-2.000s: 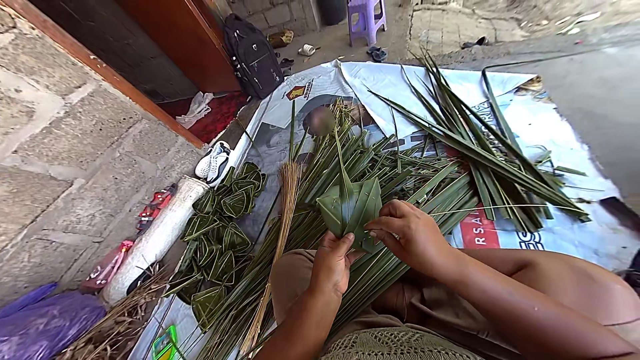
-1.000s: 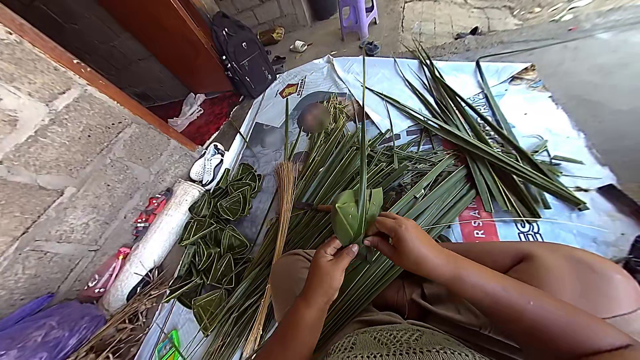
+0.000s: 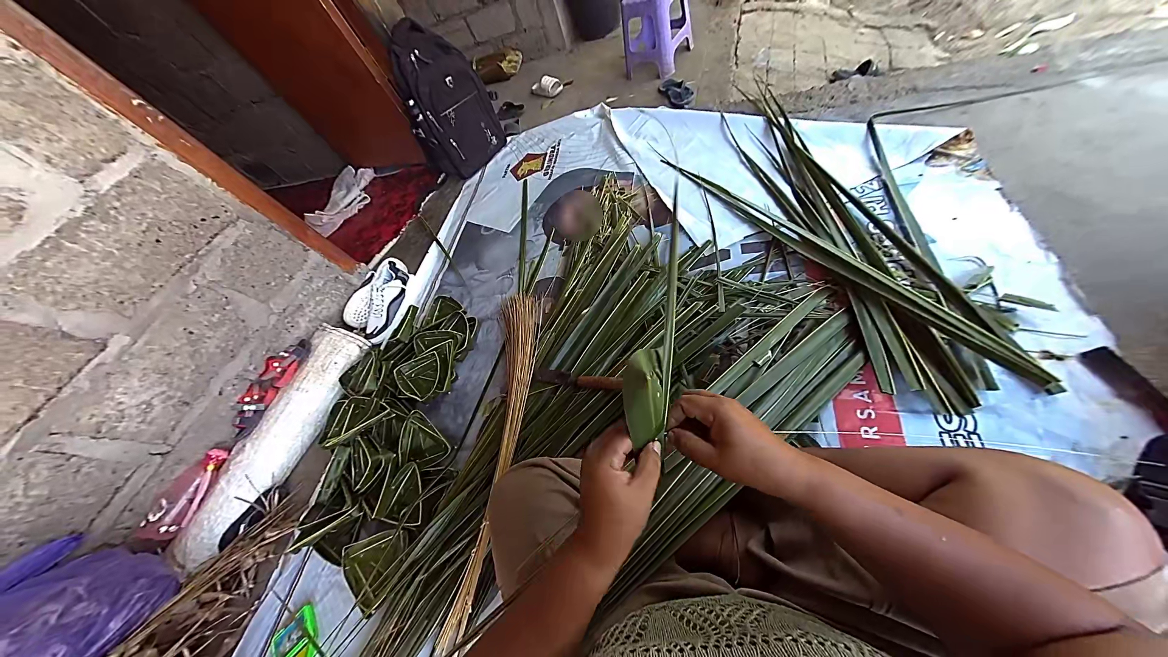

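Note:
A woven palm-leaf pouch (image 3: 644, 398) stands upright above my lap, one long leaf strip rising from it. My left hand (image 3: 620, 484) pinches its lower end between thumb and fingers. At its lower right edge, my right hand (image 3: 730, 440) has thumb and forefinger closed together, apparently on a leaf end too small to make out. Beneath lies a thick heap of long palm-leaf strips (image 3: 593, 319). A wooden-handled tool, probably a knife (image 3: 598, 382), rests on them behind the pouch. A bundle of thin sticks (image 3: 518, 365) lies left of it, and several finished-looking woven pouches (image 3: 401, 456) are piled further left.
A printed banner sheet (image 3: 1022, 237) covers the ground, with more leaf strips (image 3: 876, 265) at its right. Along the block wall are a white sack roll (image 3: 274, 447), white shoes (image 3: 376, 297) and a purple plastic bag (image 3: 91, 602). A black backpack (image 3: 447, 100) and purple stool (image 3: 655, 36) stand behind.
The pouch, first showing its broad face, has been turned and now appears narrow and edge-on. My left hand still grips its lower end, and my right hand remains beside it.

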